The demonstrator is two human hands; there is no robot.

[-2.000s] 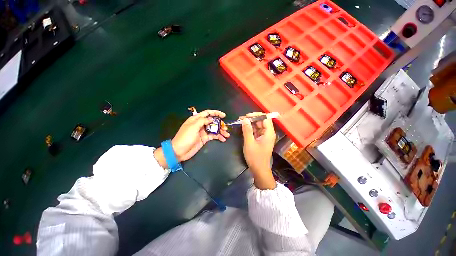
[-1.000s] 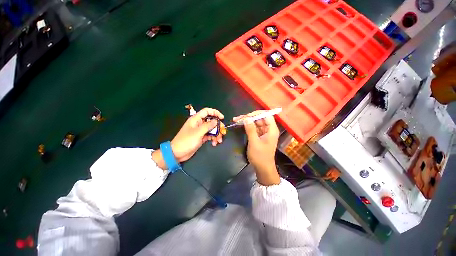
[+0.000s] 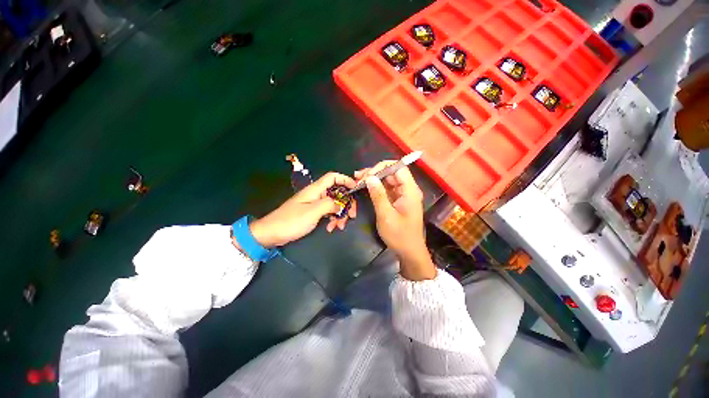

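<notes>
My left hand (image 3: 303, 214), with a blue band on the wrist, holds a small black unit with gold and white patches (image 3: 340, 199) in its fingertips above the lap. My right hand (image 3: 399, 210) holds pale-gripped tweezers (image 3: 389, 170) slanting down to the left. Their tip is at the unit; whether it touches or grips a part is too small to tell. A small dark piece with a gold-orange tail (image 3: 298, 172) lies on the green mat just beyond my left hand.
A red-orange pocketed tray (image 3: 473, 159) with several black units is ahead right. A white press base (image 3: 571, 260) with buttons and orange-brown fixtures (image 3: 667, 253) is at the right. Several small units (image 3: 94, 223) lie on the mat at left; a black tray (image 3: 58, 66) is far left.
The unit in my left hand is turned and shows more gold. The tweezers are steeper, with the right hand slightly higher and closer to it. The piece beyond the left hand shows more fully.
</notes>
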